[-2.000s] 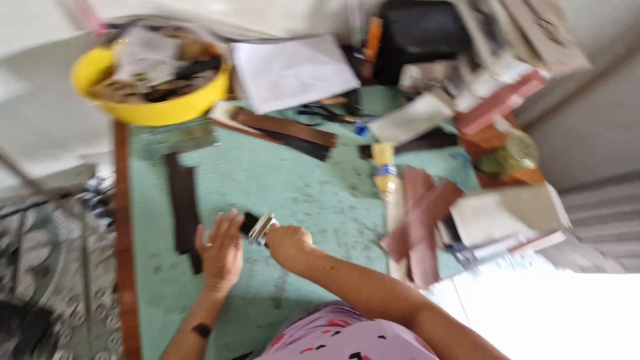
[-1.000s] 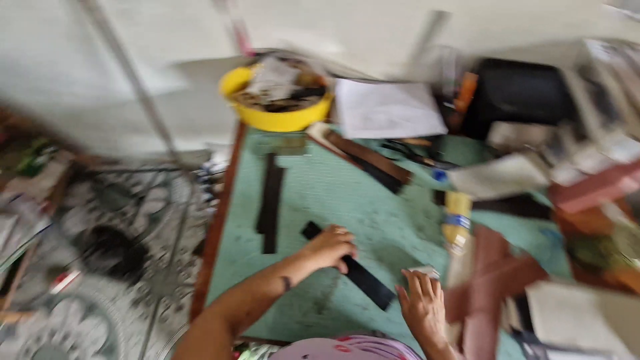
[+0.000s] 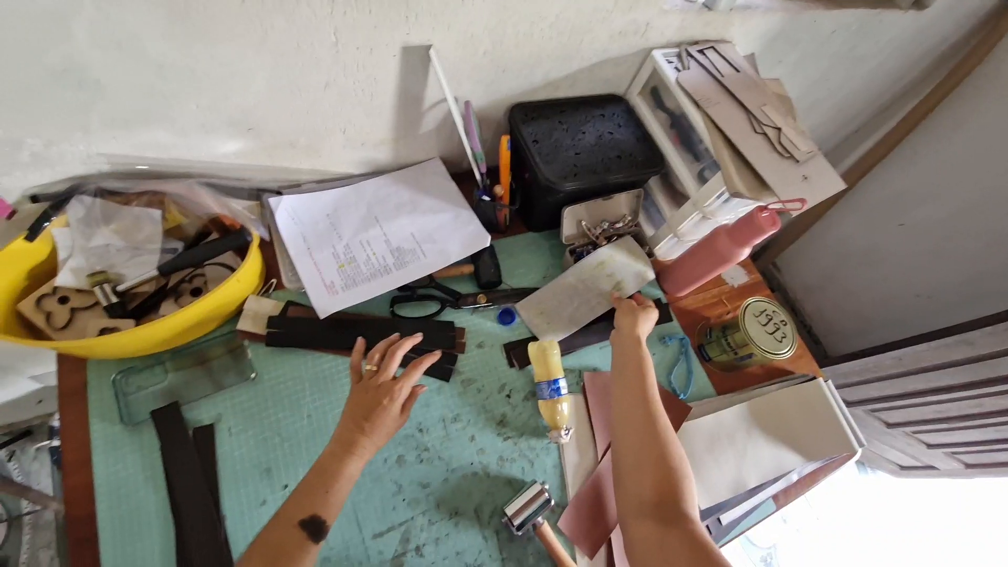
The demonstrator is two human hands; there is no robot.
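My left hand [image 3: 383,386], fingers spread, rests over the near end of a stack of black and brown leather strips [image 3: 315,331]. My right hand [image 3: 635,316] pinches the edge of a pale, stained sheet [image 3: 583,287], which lies partly over more dark strips [image 3: 579,335]. A metal hand roller with a wooden handle [image 3: 528,508] lies on the green cutting mat [image 3: 417,472] between my forearms. Left of my right forearm is a plastic bottle of yellowish liquid [image 3: 549,390]. Two dark strips [image 3: 185,480] lie at the mat's left side.
A yellow basin [image 3: 256,283] of tools and wooden pieces stands at the left. Printed paper [image 3: 378,228], scissors [image 3: 425,303], a black container [image 3: 583,150] and a pink bottle [image 3: 720,252] are along the back. At the right are a tin [image 3: 748,339] and reddish-brown leather pieces [image 3: 587,504].
The black strip my left hand held on the near part of the mat is no longer there; that hand is now over the strip stack. My right hand has moved up to the pale sheet.
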